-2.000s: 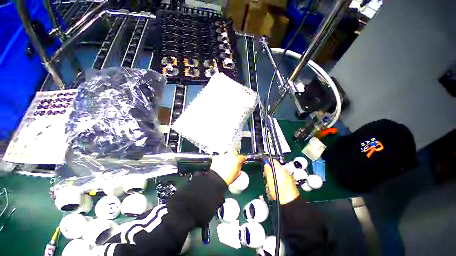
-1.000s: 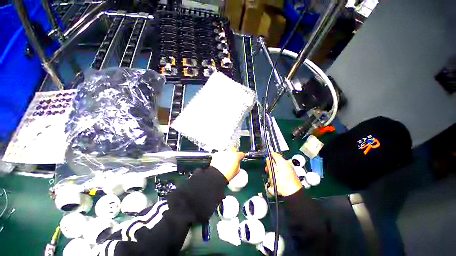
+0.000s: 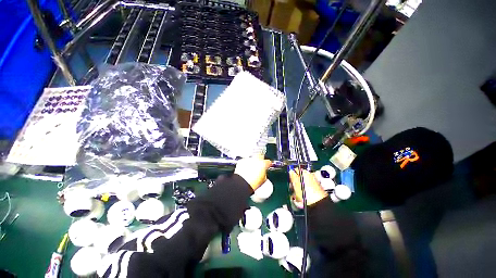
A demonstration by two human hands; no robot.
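Observation:
My left hand (image 3: 254,171) has its fingers closed together near the rack's front metal bar; whatever is at the fingertips is too small to tell. My right hand (image 3: 308,186) is just to the right, fingers curled, with a small blue bit at its fingertips that I cannot identify. A black cord hangs in front of it. A white round camera housing (image 3: 263,191) lies below my left hand. Several more housings (image 3: 280,220) with black faces stand on the green mat (image 3: 217,233) between my forearms.
More housings (image 3: 121,213) group at left, near a white tube with a yellow tip (image 3: 56,260). A crinkled plastic bag (image 3: 133,111), white pack (image 3: 242,114), printed sheet (image 3: 46,130) and black parts tray (image 3: 217,43) are on the rack. A black cap (image 3: 405,165) is at right.
The view has shifted slightly, so the rack items appear a little higher and further right. Both hands stay close together in nearly the same place by the bar.

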